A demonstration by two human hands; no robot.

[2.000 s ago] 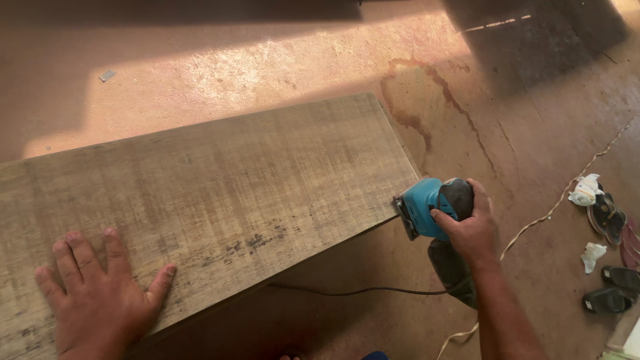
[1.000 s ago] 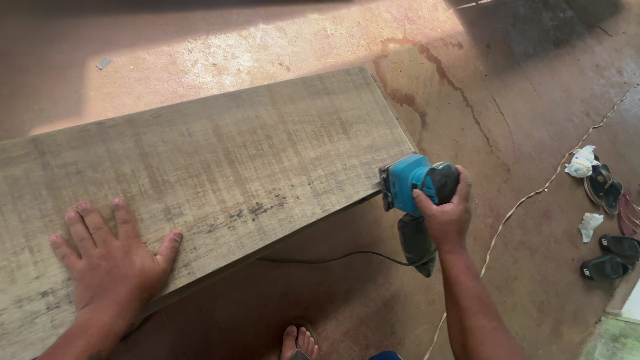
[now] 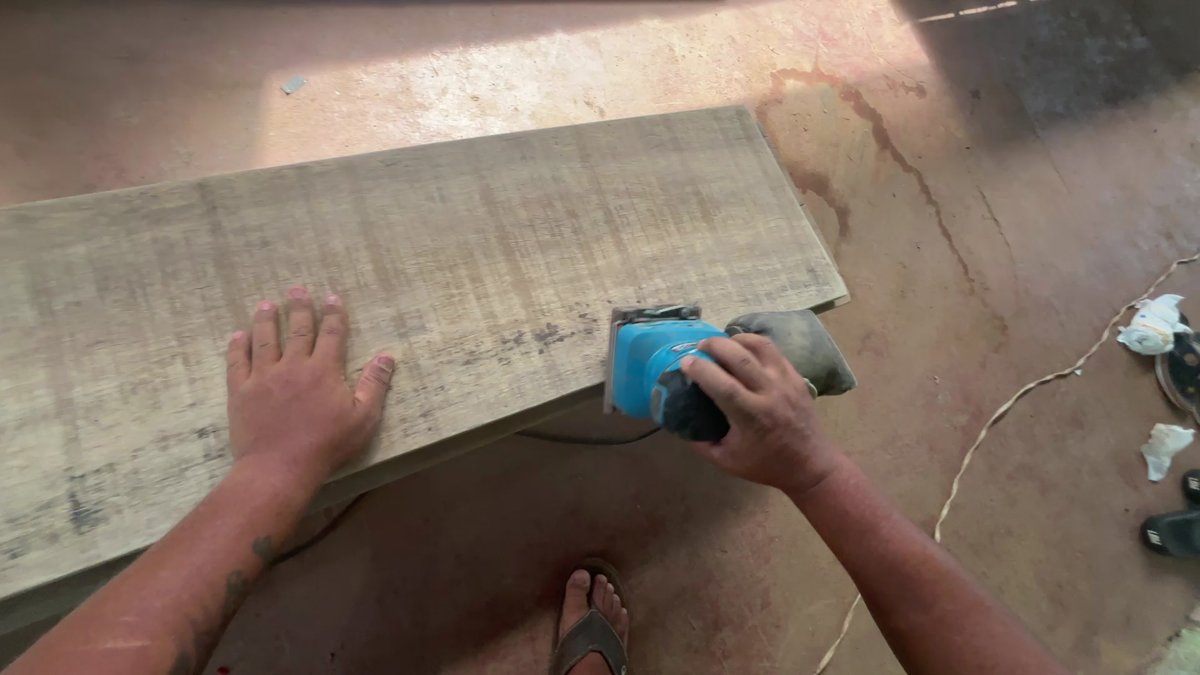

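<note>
A wide wooden board (image 3: pixel 525 244) with dark stains along its near side spans the view from the left. My left hand (image 3: pixel 305 384) lies flat on it, palm down, fingers spread, holding nothing. My right hand (image 3: pixel 759 398) grips the black top of a blue electric palm sander (image 3: pixel 642 361). The sander is tilted on its side, its pad facing left at the board's near edge, right of the dark stains. A grey dust bag (image 3: pixel 797 347) sticks out to the right of the sander, beyond my fingers. Whether the pad touches the board's edge cannot be told.
A black power cord (image 3: pixel 591 438) hangs below the board. A twisted pale cord (image 3: pixel 1008 403) runs across the floor at right, near crumpled white scraps (image 3: pixel 1165 450) and dark footwear (image 3: pixel 1172 534). My sandaled foot (image 3: pixel 592 623) stands below the board's near edge.
The sander, in my right hand, has moved left from the board's right corner along the near edge, and its dust bag now points right. My left hand stays flat on the board.
</note>
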